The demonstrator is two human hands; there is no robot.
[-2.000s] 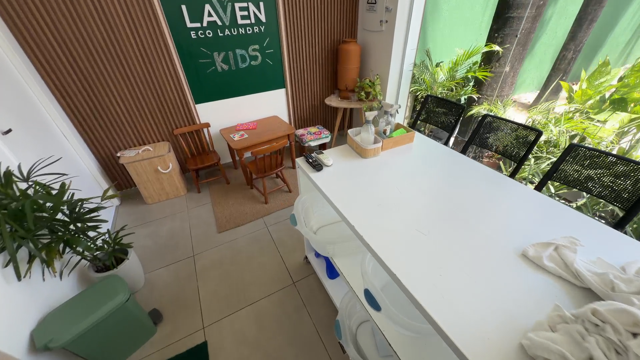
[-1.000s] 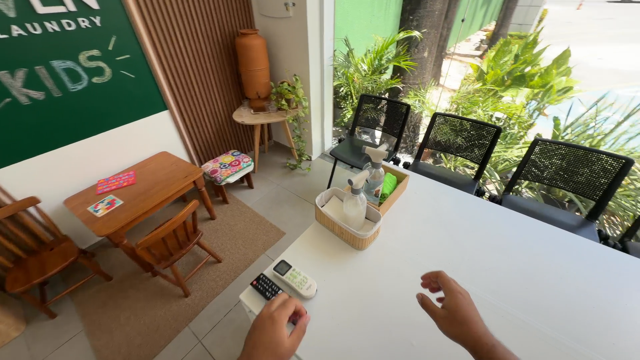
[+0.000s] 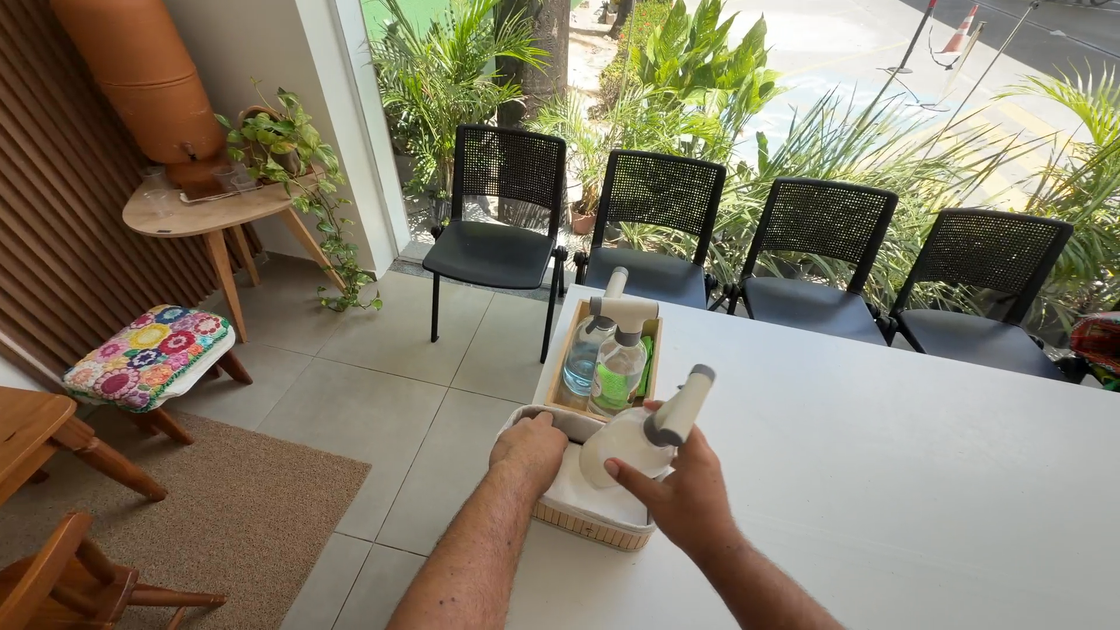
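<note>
My right hand [image 3: 691, 490] is closed around a whitish spray bottle [image 3: 617, 451] with a beige and grey trigger head, tilted over a cloth-lined woven basket [image 3: 595, 528]. My left hand [image 3: 529, 446] grips the basket's far left rim, its fingertips partly hidden. White material lies inside the basket. Just beyond stands a wooden box [image 3: 556, 378] holding a clear spray bottle [image 3: 623, 363], a second bottle with bluish liquid [image 3: 581, 354] and a green cloth [image 3: 648, 363]. Basket and box both rest at the corner of the white table [image 3: 875, 472].
Black chairs [image 3: 661, 197] line the table's far side before a window with plants. To the left are a crochet-topped stool [image 3: 144, 354], a round side table [image 3: 210, 210] with a clay water filter [image 3: 144, 79], and a brown rug [image 3: 236, 499].
My right hand has moved to the basket and taken hold of the whitish spray bottle. My left hand has gone from beside the remote controls to the basket. The view has shifted strongly.
</note>
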